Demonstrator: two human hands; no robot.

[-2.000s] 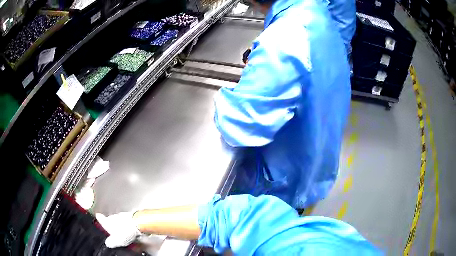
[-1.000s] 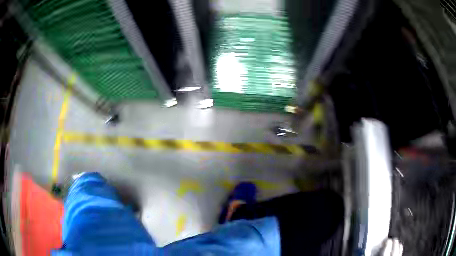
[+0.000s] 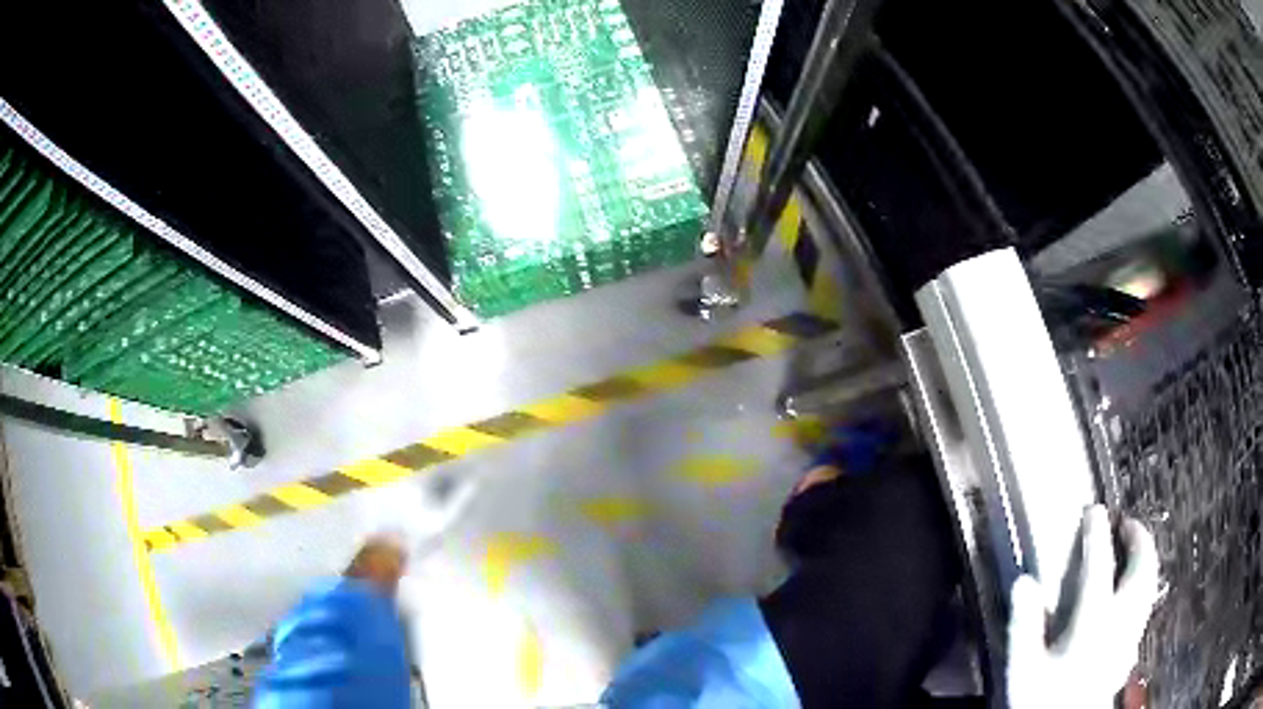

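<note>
My left hand is small and blurred at the lower left beyond a blue sleeve. Bare skin shows, but its fingers and any held thing cannot be made out against the bright floor. My right hand, in a white glove, is at the lower right with its fingers apart, over the near end of a silver rail. Nothing shows in it. A large green circuit board with strong glare stands in a black rack ahead. More green boards stand closely packed at the left.
Black rack sides with pale slotted edges frame the boards. Yellow-black tape crosses the grey floor in front of them. A dark-clothed leg and a blue shoe are at the lower centre right. A dark, ridged surface lies right of the rail.
The view has swung from the conveyor, another person and the part bins down to the floor and board racks. Since a second ago, the gloved right hand has come further into view.
</note>
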